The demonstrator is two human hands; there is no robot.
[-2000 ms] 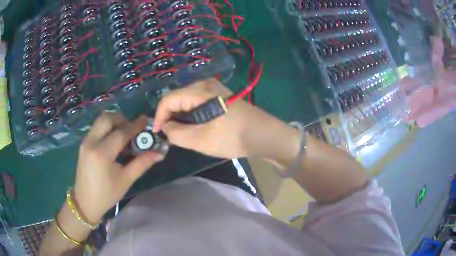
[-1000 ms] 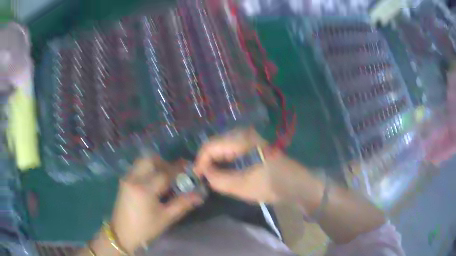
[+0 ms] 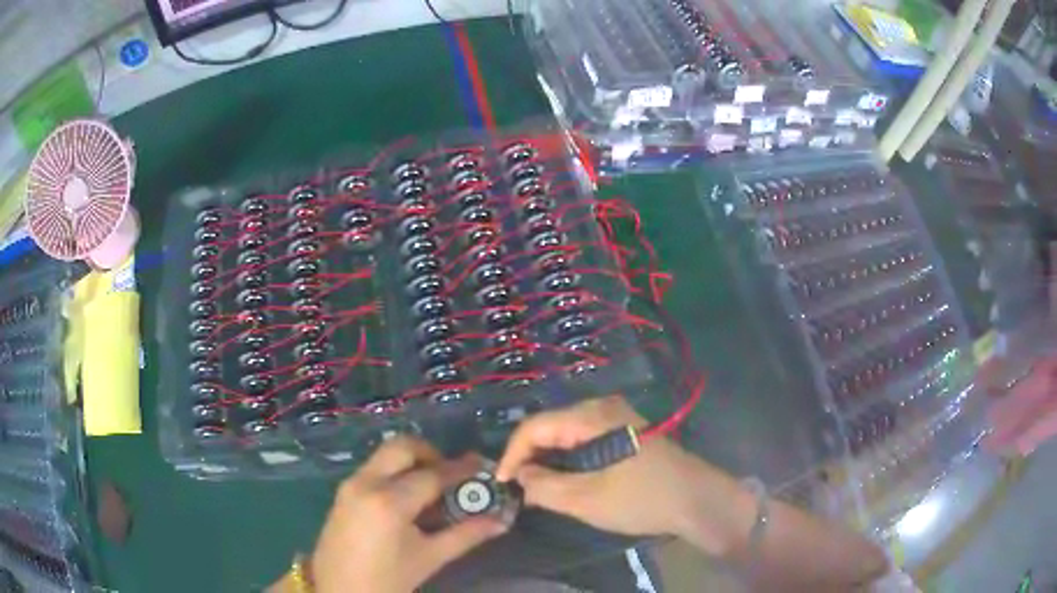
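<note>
My left hand (image 3: pixel 388 515) holds a small round component (image 3: pixel 473 497), dark-rimmed with a white ringed face turned up, between thumb and fingers. My right hand (image 3: pixel 603 475) holds a black test probe (image 3: pixel 597 452) with a gold ring at its rear end. My right fingertips are at the component's right edge; the probe's tips are hidden by them. The red probe cable (image 3: pixel 684 408) curves up from the probe. Just ahead lies a clear blister tray (image 3: pixel 180 382) with rows of shiny round components and thin red lead wires.
A second blister tray (image 3: pixel 817 382) lies right. Stacked blister trays (image 3: pixel 649 99) with white labels stand at the back. A pink fan (image 3: pixel 79 191) and yellow paper (image 3: pixel 113 371) are left. A monitor (image 3: pixel 197 17) is top left. A pink sleeve (image 3: pixel 1026 405) shows far right.
The view has tilted up, bringing the fan, monitor and stacked trays into sight; the hands now sit lower in the picture. Both hands keep the same hold on component and probe.
</note>
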